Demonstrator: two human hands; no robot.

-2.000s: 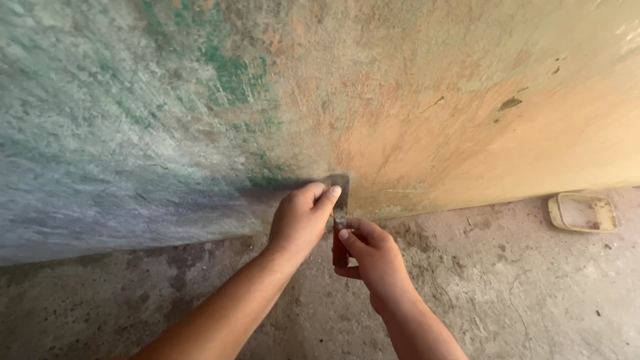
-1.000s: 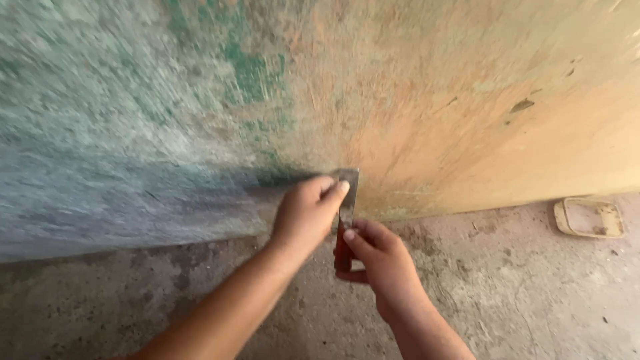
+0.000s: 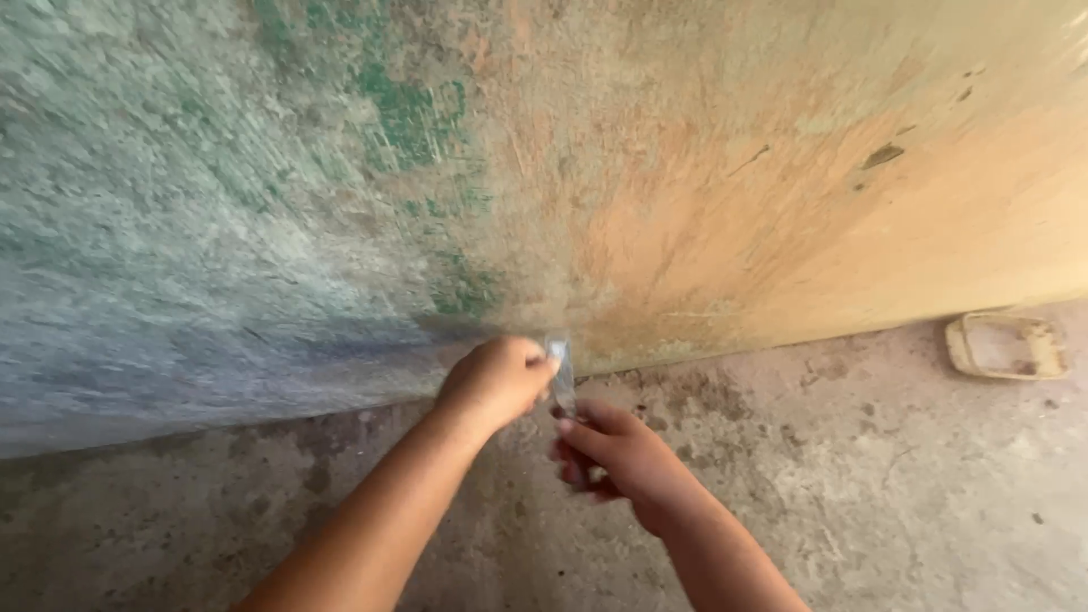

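A scraper with a flat metal blade [image 3: 562,374] stands near the foot of a painted wall [image 3: 663,212], its blade toward the wall. My right hand [image 3: 616,450] is closed around its red handle, which is blurred and mostly covered by the fingers. My left hand [image 3: 497,382] is at the blade's left side, with thumb and fingertips against it; whether they pinch it firmly is hard to see. The wall is worn, with green and grey patches at the left and orange to yellow paint at the right.
A stained concrete floor [image 3: 816,476] meets the wall along a slanting edge. On it at the right, close to the wall, lies a pale, dirty rectangular plastic container or frame [image 3: 959,344]. Dark chips and marks show on the wall at the upper right.
The scraper's blade has turned, showing narrower and brighter than before. My left hand's fingers have shifted from the blade's face to its left edge.
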